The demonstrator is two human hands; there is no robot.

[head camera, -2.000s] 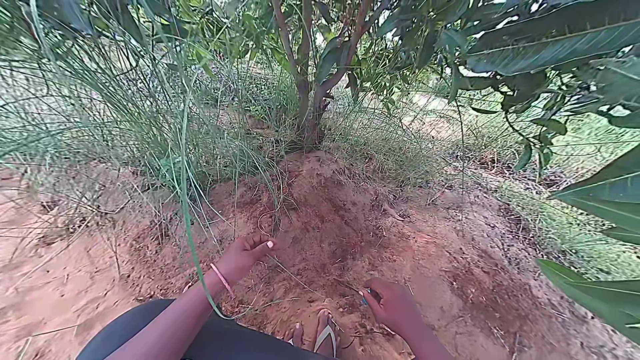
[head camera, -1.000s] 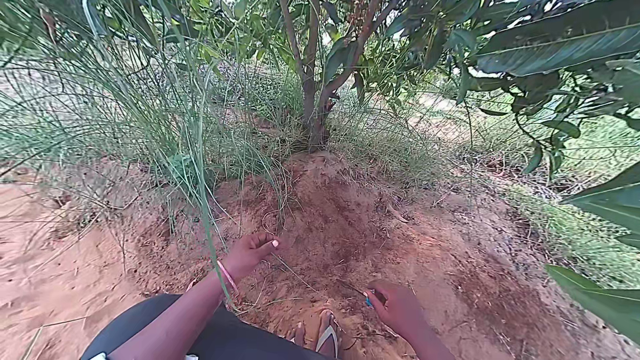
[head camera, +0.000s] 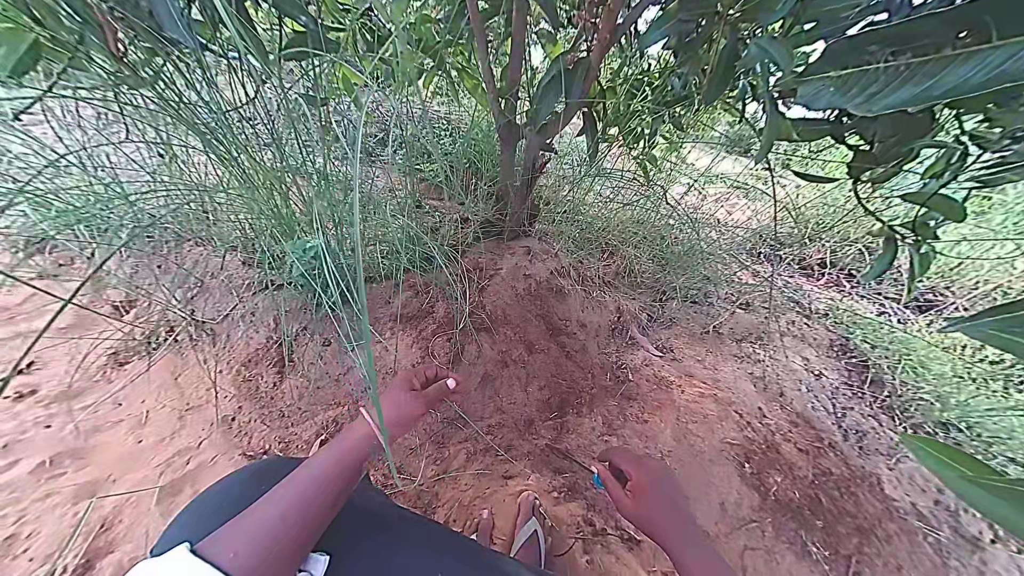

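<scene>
Over reddish soil at the lower middle, my left hand (head camera: 416, 398) has its fingers curled with thumb and forefinger close together; a thin grass stem (head camera: 484, 438) runs down and right from near them, and I cannot tell if it is pinched. A band circles that wrist. My right hand (head camera: 640, 490), lower right of it, is closed on a small tool with a blue part (head camera: 598, 481) and a thin dark shaft (head camera: 566, 456) pointing up and left, just above the soil. The tool's kind is unclear.
A tree trunk (head camera: 518, 184) rises from a soil mound (head camera: 536, 320) ahead. Tall grass (head camera: 320, 216) stands at left, with long blades crossing before my left forearm. Broad leaves (head camera: 920, 76) hang at upper right. My sandalled foot (head camera: 529, 532) is below, beside my knee (head camera: 240, 504).
Both hands stay in nearly the same places, with the blue-marked tool still in my right hand. The long grass blade by my left wrist has shifted and hangs straighter than two seconds ago.
</scene>
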